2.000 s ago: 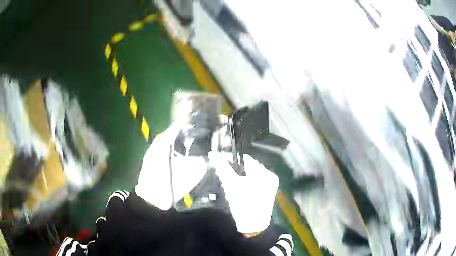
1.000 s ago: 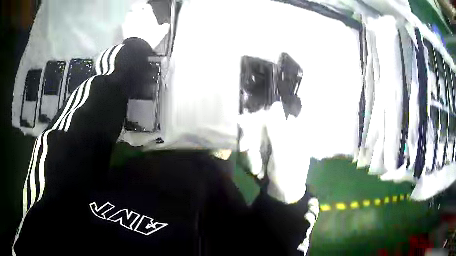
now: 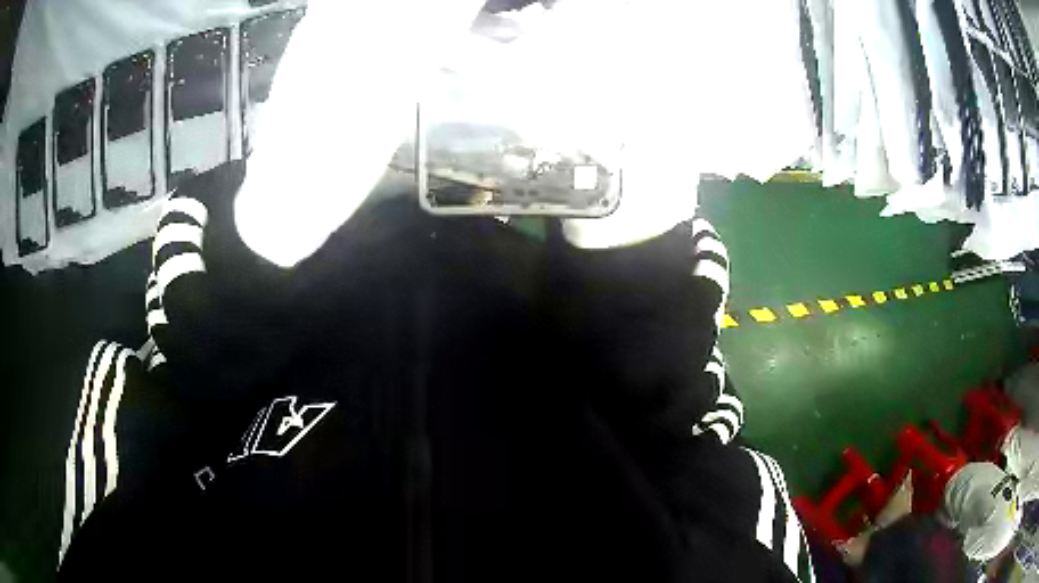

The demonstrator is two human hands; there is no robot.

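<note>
A phone middle frame (image 3: 520,159) with a silvery rim is held level in front of my black jacket. Both hands wear white gloves that glare to shapeless blobs. My left hand (image 3: 330,125) is at the frame's left end. My right hand (image 3: 644,171) is at its right end and behind it. The fingers cannot be told apart in the glare. A row of dark-rimmed frames (image 3: 128,125) lies on a white sheet (image 3: 91,245) at the upper left.
Stacked sheets with rippled edges (image 3: 849,103) hang at the upper right, beside a rack or trays with dark compartments (image 3: 1008,68). Yellow-black tape (image 3: 832,304) crosses the green floor (image 3: 820,376). Red stools (image 3: 911,461) and part of a person in white (image 3: 982,510) are at the lower right.
My left hand has come from the laid-out row to the centre. The held frame has moved closer to my chest and now lies crosswise. The view has shifted, with red stools now showing.
</note>
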